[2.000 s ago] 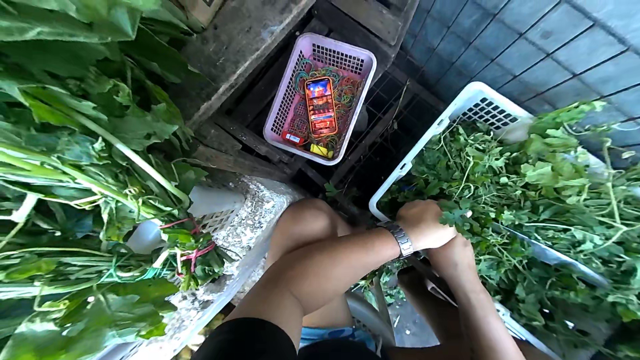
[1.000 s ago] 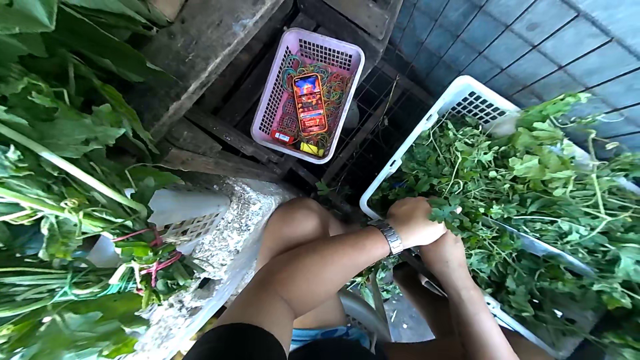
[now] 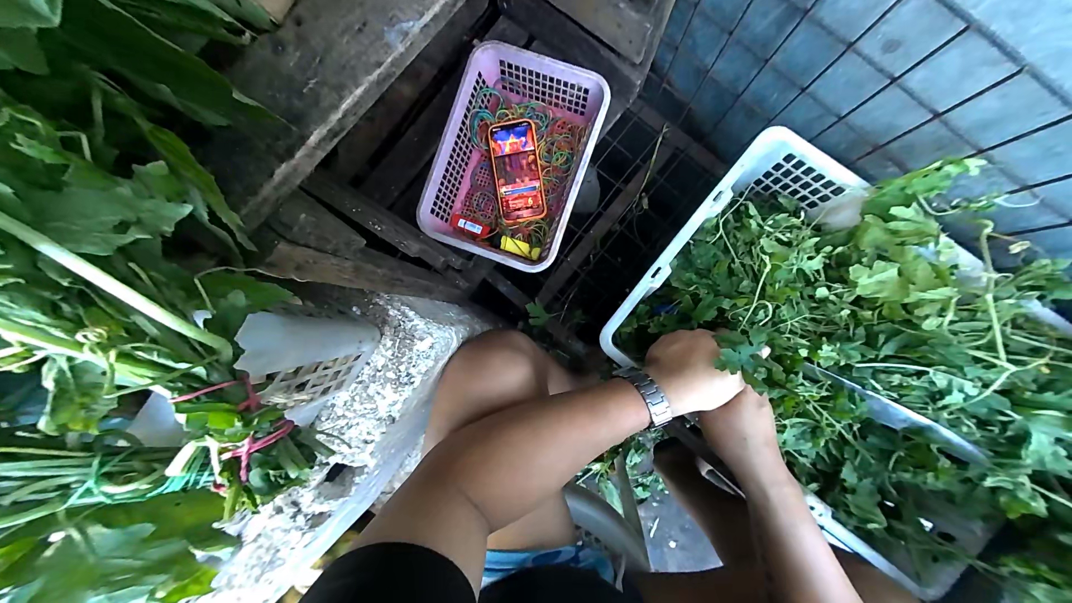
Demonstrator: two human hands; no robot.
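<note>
My left hand point(image 3: 693, 371), with a metal-band watch point(image 3: 649, 395) at its wrist, is curled over the near left rim of a white plastic crate point(image 3: 775, 138). Touching it, just below and to the right, is my right hand point(image 3: 737, 414). A small leafy sprig point(image 3: 744, 355) stands out at the fingers of the left hand; whether the fingers grip it is not plain. Leafy green vines point(image 3: 904, 318) heap up in the crate beside both hands. The fingertips of both hands are hidden.
A pink plastic basket point(image 3: 599, 92) holds rubber bands point(image 3: 561, 155), a lit phone point(image 3: 517, 172), a red item point(image 3: 471, 225) and a yellow item point(image 3: 521, 247). Tied leafy bundles point(image 3: 251, 444) lie at left by a foam box point(image 3: 402, 352). Wooden boards point(image 3: 335, 92) and a wire grid wall point(image 3: 904, 75) stand behind.
</note>
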